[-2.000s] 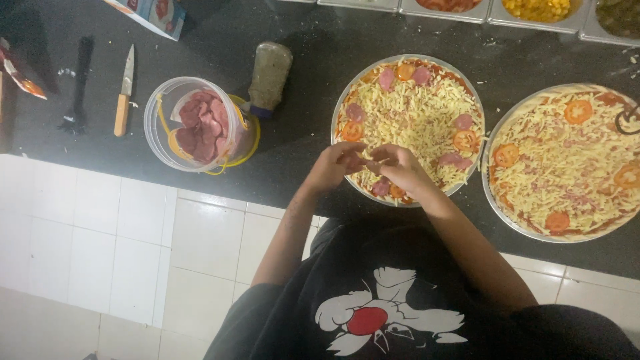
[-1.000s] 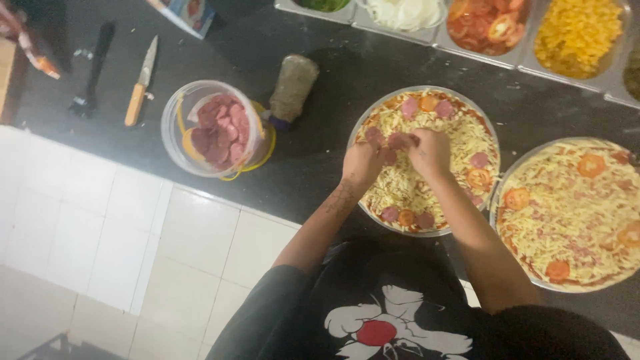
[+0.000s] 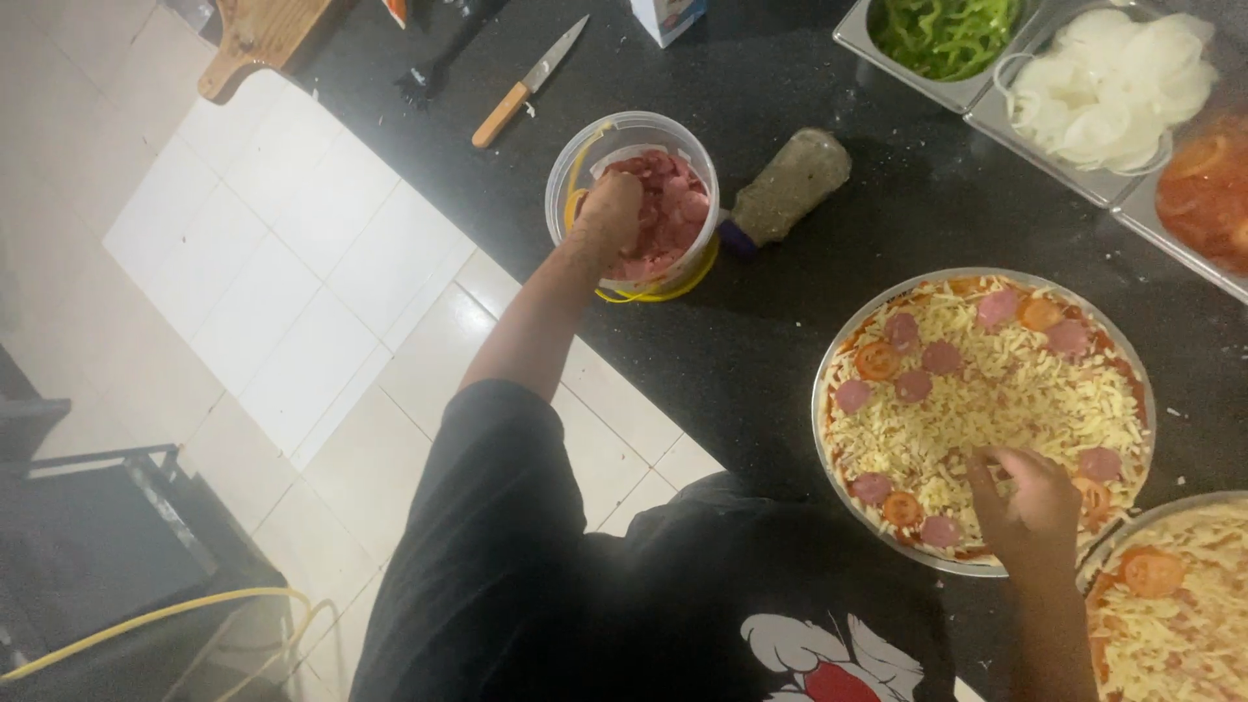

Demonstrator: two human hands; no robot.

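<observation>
My left hand [image 3: 612, 216] reaches inside a clear plastic bucket [image 3: 563, 175] of sliced sausage [image 3: 673, 210]; its fingertips are hidden among the slices. Over the lower right of a round pizza [image 3: 907, 429] in a metal pan, my right hand [image 3: 1029, 497] hovers with thumb and forefinger near each other, and whether it holds anything cannot be told. Shredded cheese, tomato slices [image 3: 877, 361] and several sausage slices [image 3: 941, 357] lie on that pizza. A second cheese-and-tomato pizza [image 3: 1185, 595] is partly in view at the lower right.
A shaker jar [image 3: 795, 180] lies beside the bucket. A knife with a wooden handle [image 3: 502, 115] rests on the dark counter, near a wooden board [image 3: 268, 39]. Steel trays hold green pepper strips [image 3: 941, 34], sliced onion [image 3: 1111, 93] and tomato [image 3: 1209, 195] along the upper right.
My left hand has moved from the pizza into the bucket. Additional sausage slices lie at the pizza's upper left, where both hands were a second ago. The view has shifted left.
</observation>
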